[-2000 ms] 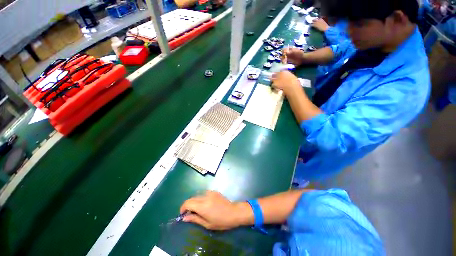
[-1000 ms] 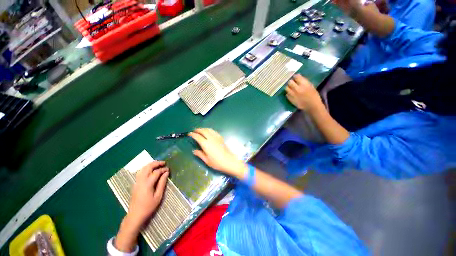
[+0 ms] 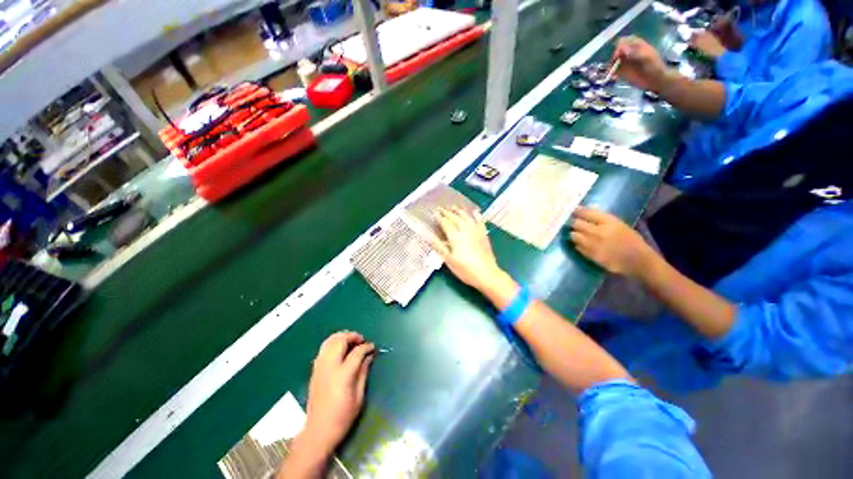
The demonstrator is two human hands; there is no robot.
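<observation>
My right hand (image 3: pixel 463 245), with a blue wristband, reaches forward and lies with spread fingers on overlapping striped sheets (image 3: pixel 397 265) beside the white rail. Whether it has hold of a sheet is not clear. My left hand (image 3: pixel 339 382) is nearer me, above the green bench, with fingers bent together. A tiny pale thin thing (image 3: pixel 384 350) shows at its fingertips; I cannot tell if it is held. Another striped sheet (image 3: pixel 253 453) with a pale end lies partly under my left forearm. A shiny sheet with yellowish marks (image 3: pixel 400 457) is at the bottom edge.
A neighbouring worker's hand (image 3: pixel 608 240) rests near another striped sheet (image 3: pixel 542 201). A clear tray (image 3: pixel 508 157) holds small square units, with several more beyond. The white rail (image 3: pixel 220 384) separates bench and belt. Red trays (image 3: pixel 245 145) stand across the belt.
My right hand has moved forward from the dark tweezers onto the pile of sheets. My left hand has moved off the near striped sheet. The view has shifted, and the yellow tray is out of it.
</observation>
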